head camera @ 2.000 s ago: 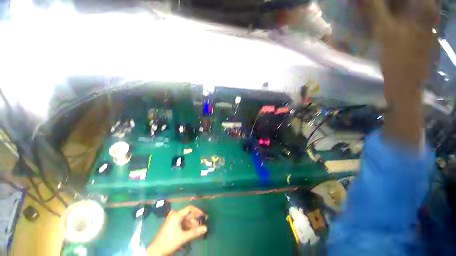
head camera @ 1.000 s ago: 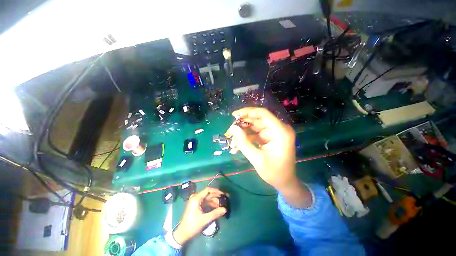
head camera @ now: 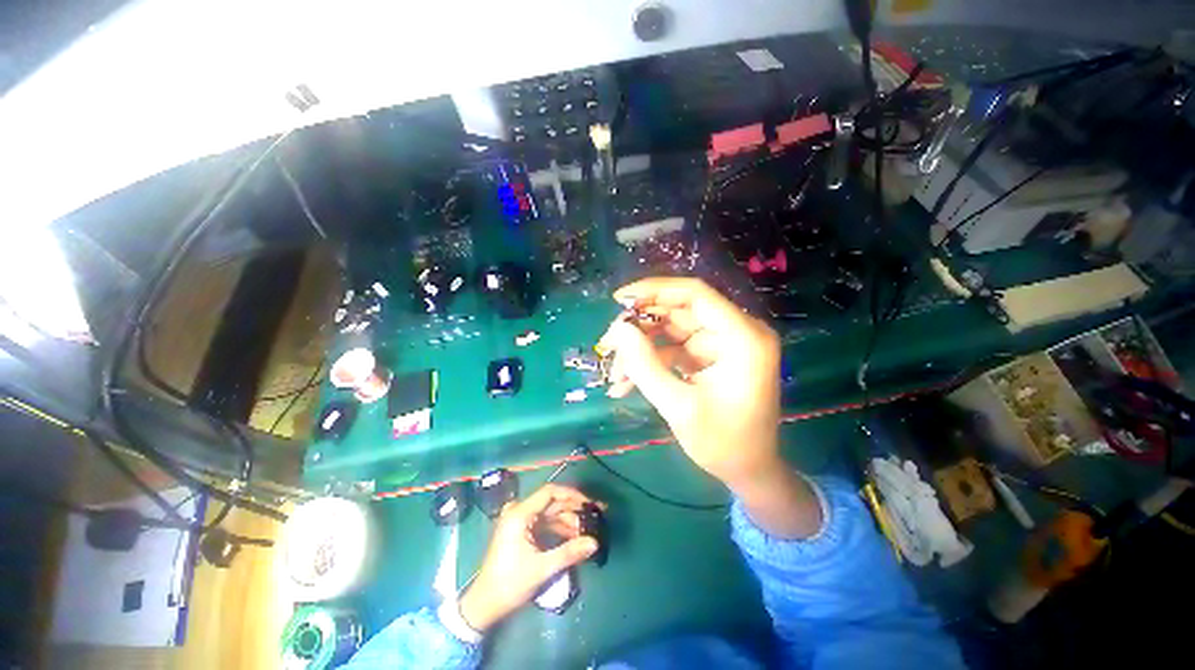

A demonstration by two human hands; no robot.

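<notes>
My left hand (head camera: 531,556) is low in the middle of the head view, fingers curled around a small black rounded unit, likely a watch housing (head camera: 588,531). Fingers partly hide it. A small pale-topped piece (head camera: 556,592) lies just below that hand. My right hand (head camera: 714,380) is raised over the mid-bench, thumb and index fingertips close together; a tiny thing may be between them, but it is too small to tell. Small silver and yellow parts (head camera: 581,367) lie just left of its fingers. Two black discs (head camera: 472,496) lie behind my left hand.
A white roll (head camera: 322,555) and green spool (head camera: 315,637) stand left, with a copper-pink reel (head camera: 359,374) behind. Right are a crumpled white bundle (head camera: 916,511), brown block (head camera: 966,491), orange-bodied tool (head camera: 1064,547) and parts boxes (head camera: 1035,406). A black cable (head camera: 655,500) crosses the mat.
My right hand has come down from high at the upper right to the mid-bench and has barely moved over the last second. My left hand keeps hold of the black unit. The view has shifted.
</notes>
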